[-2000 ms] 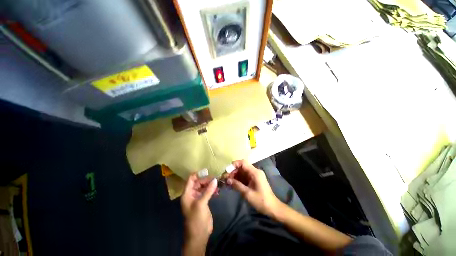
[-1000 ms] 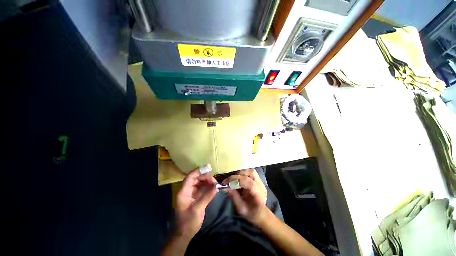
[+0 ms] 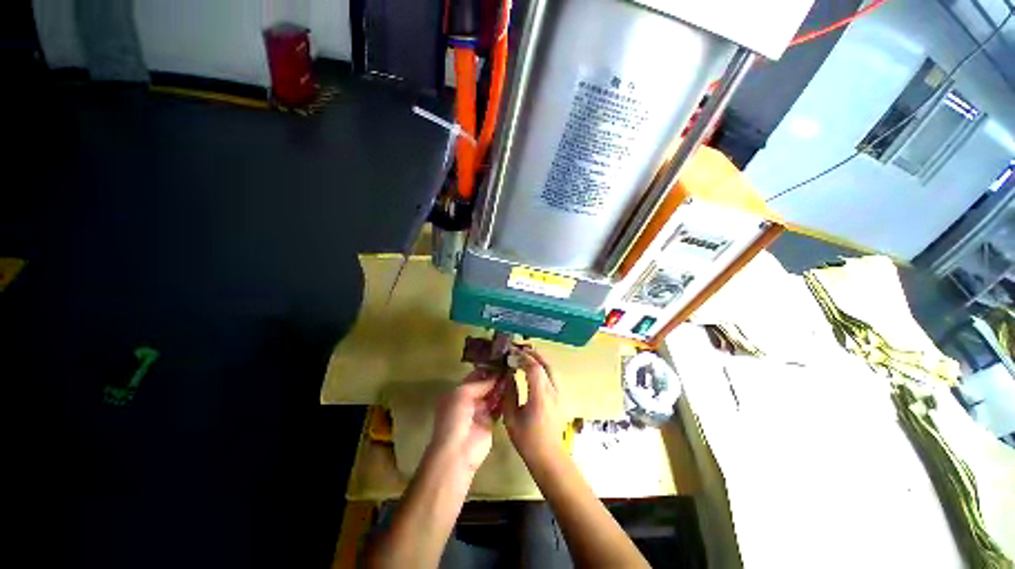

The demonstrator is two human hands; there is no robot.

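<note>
A large beige panel [image 3: 378,345] lies over the bench under the pneumatic press [image 3: 601,145]. The press ram ends in a small brown die block [image 3: 479,351]. My left hand [image 3: 465,417] and my right hand [image 3: 534,406] are close together just in front of the die block, fingers bent inward. A white band shows on a right fingertip. What the fingers hold, if anything, is too small and hidden to tell. A round plastic-lined tub [image 3: 650,389] stands to the right, with small dark metal pieces [image 3: 607,428] loose beside it.
The orange-framed control box [image 3: 668,278] stands right of the press. A yellow button box [image 3: 381,425] is at the bench's left front edge. A long white table [image 3: 801,445] on the right bears panel stacks [image 3: 879,345]. Orange hoses [image 3: 465,122] run behind the press.
Both hands have moved from the panel's front edge up to the die block. The view has tilted up, showing the whole cylinder and more floor. The small piece between the fingertips is no longer clearly visible.
</note>
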